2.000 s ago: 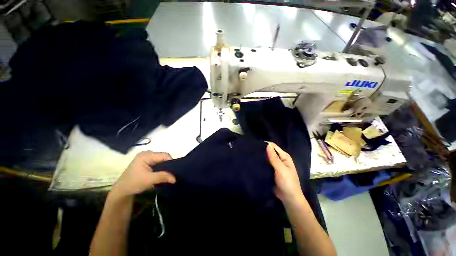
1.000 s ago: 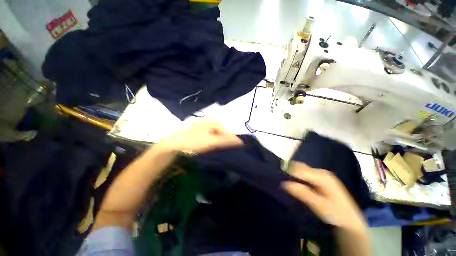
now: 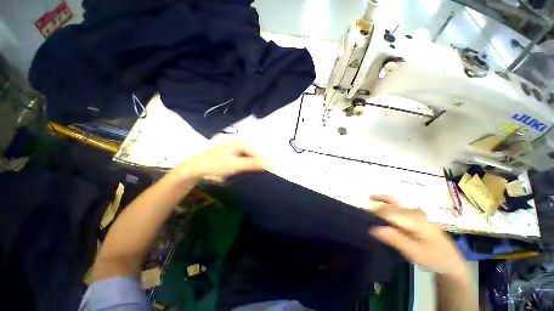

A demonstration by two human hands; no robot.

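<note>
A dark navy cloth [image 3: 304,225] is stretched between my two hands at the table's front edge and hangs below it. My left hand [image 3: 228,159] grips its upper left corner. My right hand [image 3: 410,229] grips its right end between thumb and fingers. The white sewing machine [image 3: 425,91] with blue lettering stands behind the cloth. No cloth shows under its needle area [image 3: 328,115]. The bed outline around it is visible.
A large heap of navy garments [image 3: 176,61] with pale loops lies at the back left. Tan pieces [image 3: 483,191], dark scraps and a purplish-pink pen [image 3: 454,195] lie right of the bed. Tan scraps [image 3: 195,269] lie on the green floor.
The view has swung left and down. The cloth has moved down off the bed, including the part that lay beside the needle, and is now drawn out between my hands.
</note>
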